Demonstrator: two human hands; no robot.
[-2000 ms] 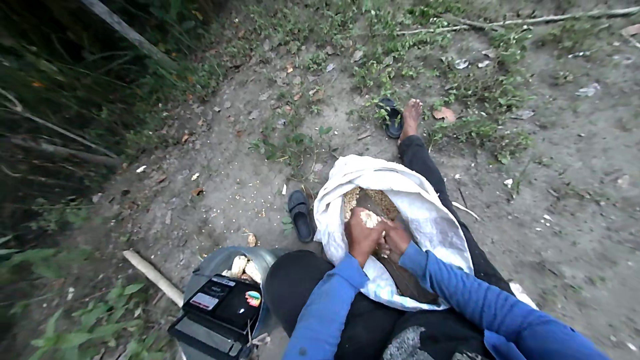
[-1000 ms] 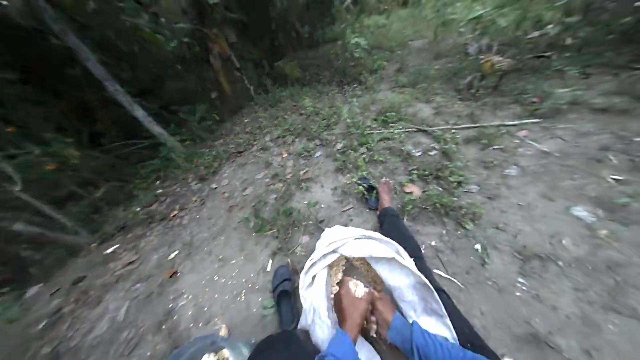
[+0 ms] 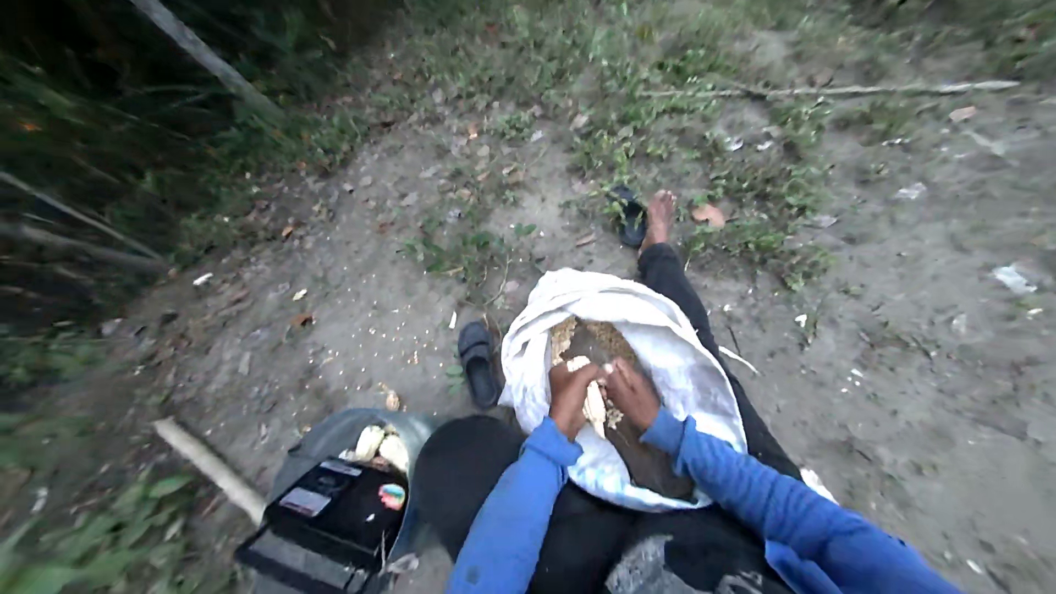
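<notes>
A white woven sack (image 3: 693,363) stands open between my legs, its rim rolled down, with loose corn kernels (image 3: 606,337) inside. My left hand (image 3: 572,392) is closed around a pale corn cob (image 3: 594,406) over the sack's mouth. Against the cob's upper part, my right hand (image 3: 631,389) is bent with its fingers curled; the fingertips of both hands nearly meet. A brown surface of unclear kind lies beneath the hands within the sack.
At the lower left, a grey-green tub (image 3: 318,433) holds corn cobs (image 3: 381,445) and a black case (image 3: 330,511). Near it lie a wooden stick (image 3: 210,466) and a dark sandal (image 3: 477,365). Another sandal (image 3: 629,216) is beside my bare foot (image 3: 660,216). Kernels dot the ground.
The view tipped up and came back down. Both hands have stayed together over the sack; the pale cob shows more plainly below my left hand now.
</notes>
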